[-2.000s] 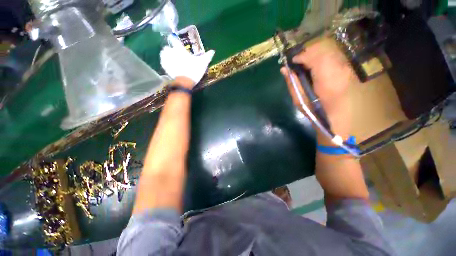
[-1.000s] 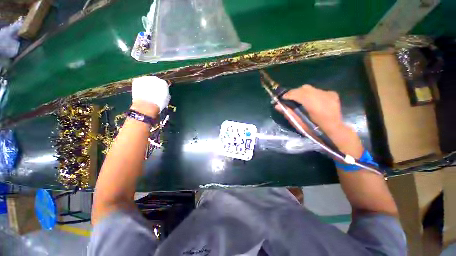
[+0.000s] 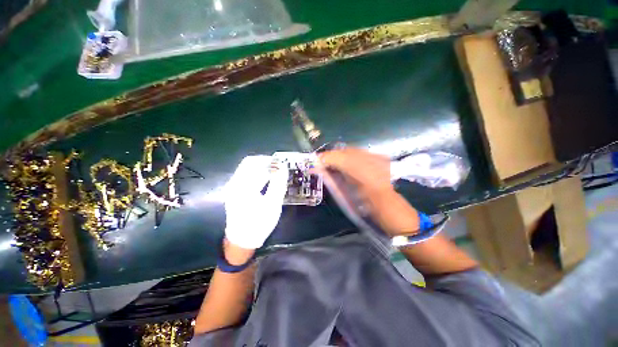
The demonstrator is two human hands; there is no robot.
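Observation:
The white socket housing (image 3: 312,192) lies open side up on the dark green bench in front of me, dark and metallic parts inside. My white-gloved left hand (image 3: 254,203) is at its left edge, fingertips pinching a small gold contact strip (image 3: 274,165) with a dark lead; the fingers hide part of it. My bare right hand (image 3: 359,179) is at the housing's upper right corner and holds the soldering iron (image 3: 305,127). Its metal tip points up and away, beyond the housing. The hand is slightly blurred and hides the grip. The iron's cable runs along my forearm.
Loose contact strips (image 3: 159,177) and a dense gold heap (image 3: 34,223) lie left. A bagged white cord (image 3: 430,169) lies right of my right hand. Cardboard (image 3: 508,129) and a tip cleaner (image 3: 532,89) are farther right. Beyond the rail (image 3: 271,62), another housing (image 3: 101,55) sits beside the clear hood (image 3: 203,30).
My left hand has left the loose strips and moved right to the housing with a small piece. My right hand has moved left to the housing, the iron still held. The view has shifted.

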